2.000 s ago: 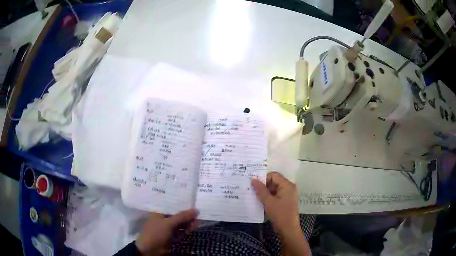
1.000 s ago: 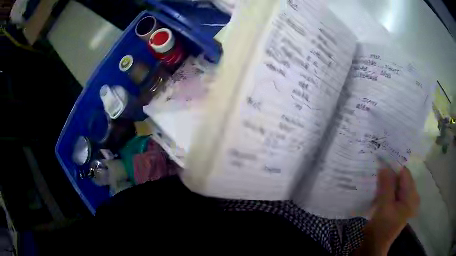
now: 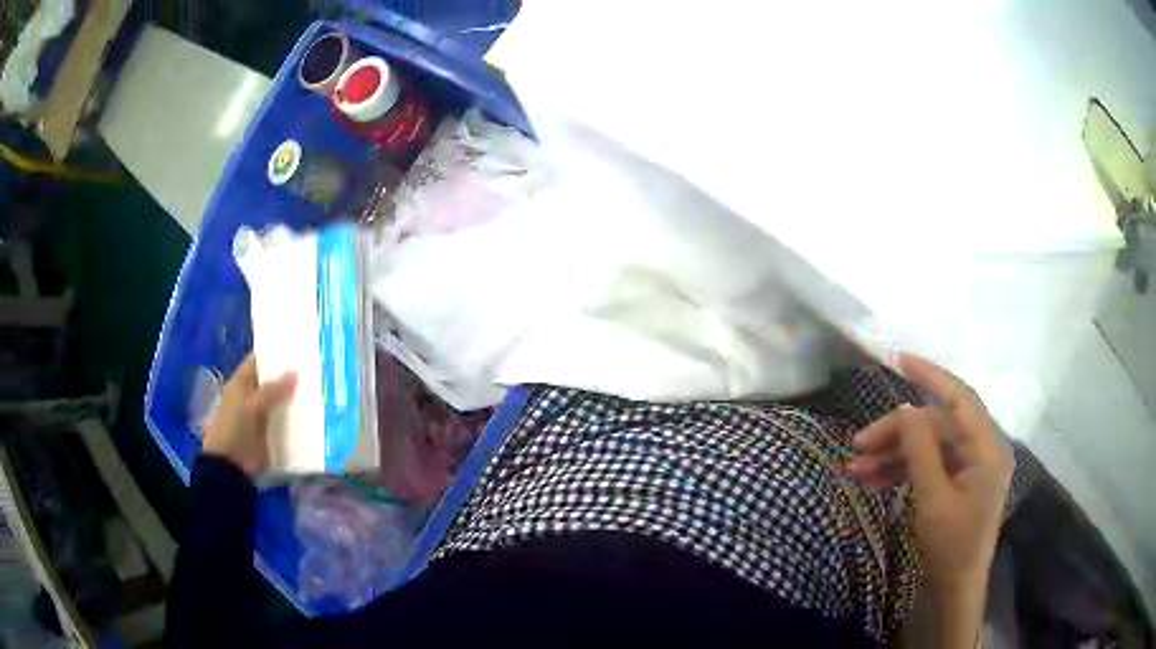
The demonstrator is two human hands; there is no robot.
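My left hand (image 3: 247,418) grips a white, book-like thing with a bright blue stripe (image 3: 294,349), which looks like the notebook closed. It is held upright over the blue tray (image 3: 178,355). My right hand (image 3: 938,444) is over the table's front edge by my lap, fingers loosely curled and apart, with nothing seen in it. White fabric (image 3: 609,273) lies between the hands, hanging over the table edge toward my checked apron (image 3: 634,475).
The tray holds a red-and-white round container (image 3: 366,91), a jar with a white lid (image 3: 285,161) and crumpled plastic (image 3: 342,539). The machine's needle area (image 3: 1132,222) shows at the right edge. A pale surface (image 3: 184,121) lies beyond the tray.
The open notebook has left the table and lap area; it appears closed in my left hand over the tray. My right hand has let go of it. The view has swung left.
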